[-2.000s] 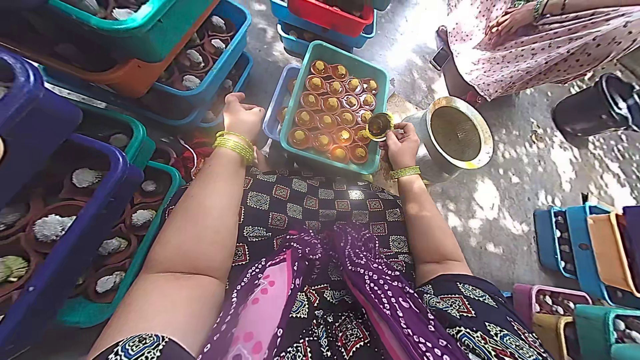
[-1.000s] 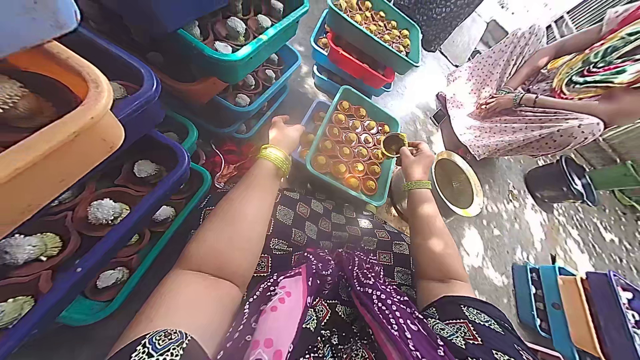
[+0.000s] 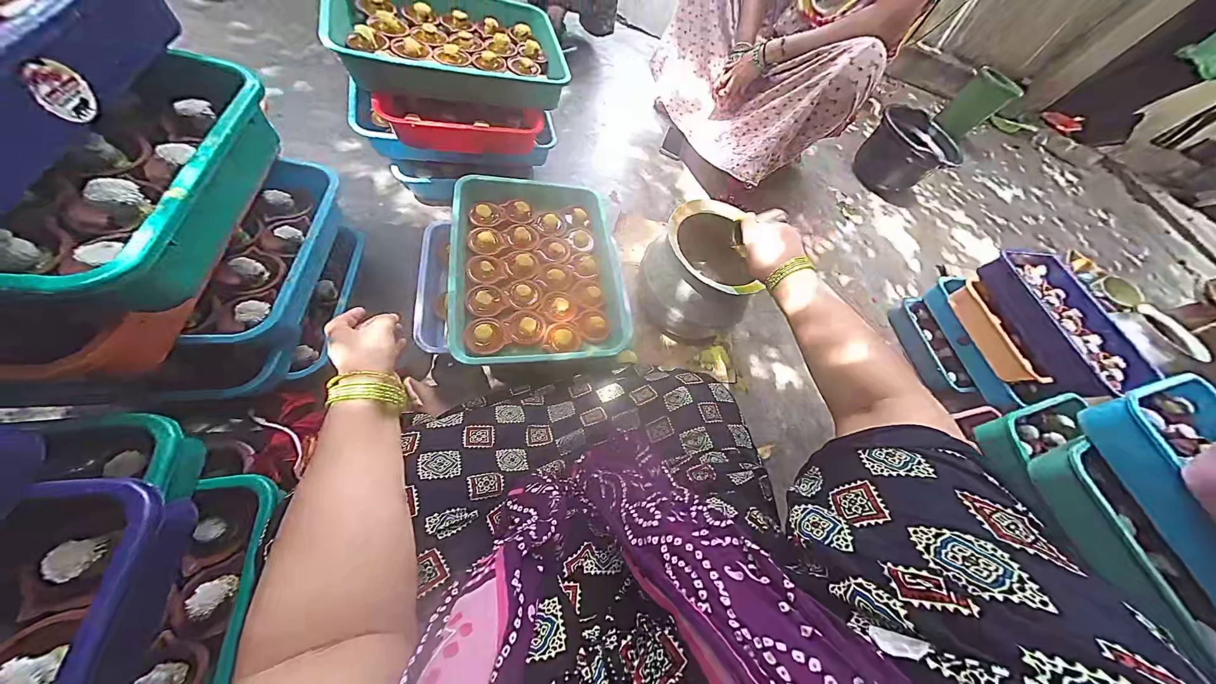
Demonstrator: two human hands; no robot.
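Note:
My right hand (image 3: 771, 245) is at the right side of the mouth of a metal pot (image 3: 695, 304), its fingers closed over the rim; the small cup is hidden there. Dark liquid (image 3: 711, 249) shows inside the pot. Left of the pot, a green plastic tray (image 3: 622, 328) holds rows of small clay cups (image 3: 523, 327) with yellow lumps in them, on top of a bluish tray (image 3: 425, 332). My left hand (image 3: 365, 342) hovers left of these trays with its fingers curled; whether something is in it cannot be told.
Stacked plastic trays with clay cups and white lumps stand at left, the nearest a green tray (image 3: 204, 223). Behind are more stacked trays, including a red one (image 3: 456, 131). A person (image 3: 760, 114) sits beyond the pot near a black bucket (image 3: 902, 152). More trays (image 3: 1064, 332) stand at right.
My right hand has moved from the right edge of the green tray, where it held a small cup of dark liquid, to the pot's mouth. The view has shifted.

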